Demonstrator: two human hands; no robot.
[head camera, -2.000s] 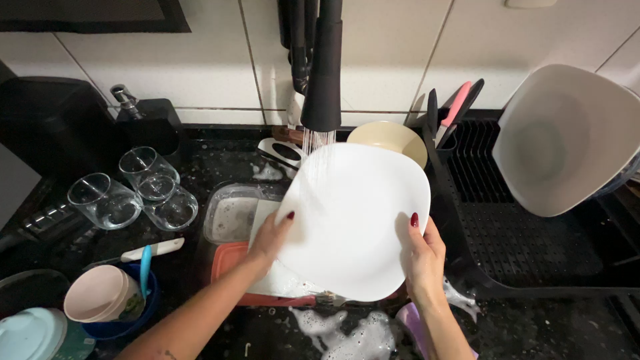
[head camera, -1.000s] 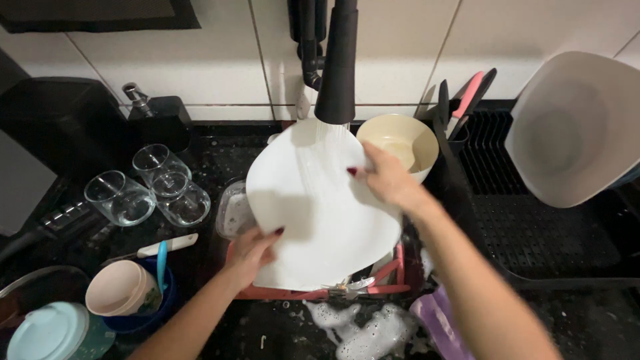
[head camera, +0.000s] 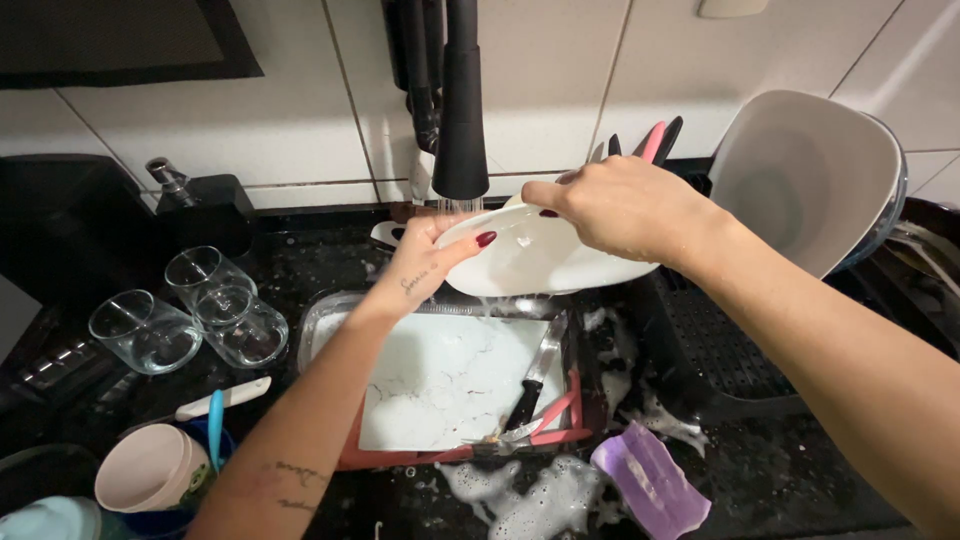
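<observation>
A white plate (head camera: 525, 259) is tilted beneath the black faucet spray head (head camera: 461, 120), with water running from it. My left hand (head camera: 435, 259) grips the plate's left end, thumb on its face. My right hand (head camera: 615, 210) holds its upper right edge from above. Below lie a white marbled board (head camera: 442, 375), a black-handled knife (head camera: 538, 367) and pink-handled utensils (head camera: 559, 420), over a red-edged container. A clear plastic container (head camera: 319, 315) shows at its left. A purple sponge (head camera: 651, 480) rests on the counter beside soap foam (head camera: 544, 495).
Several glass mugs (head camera: 154, 337) stand at the left, near a black soap dispenser (head camera: 206, 210). Pink cups (head camera: 142, 469) are at the lower left. On the right, a black dish rack (head camera: 720, 352) holds a large bowl (head camera: 795, 180); knife handles (head camera: 654, 141) stand behind my right hand.
The plate has gone from facing up to steeply tilted, uncovering the board and knife. My left hand has moved up to the plate's left end.
</observation>
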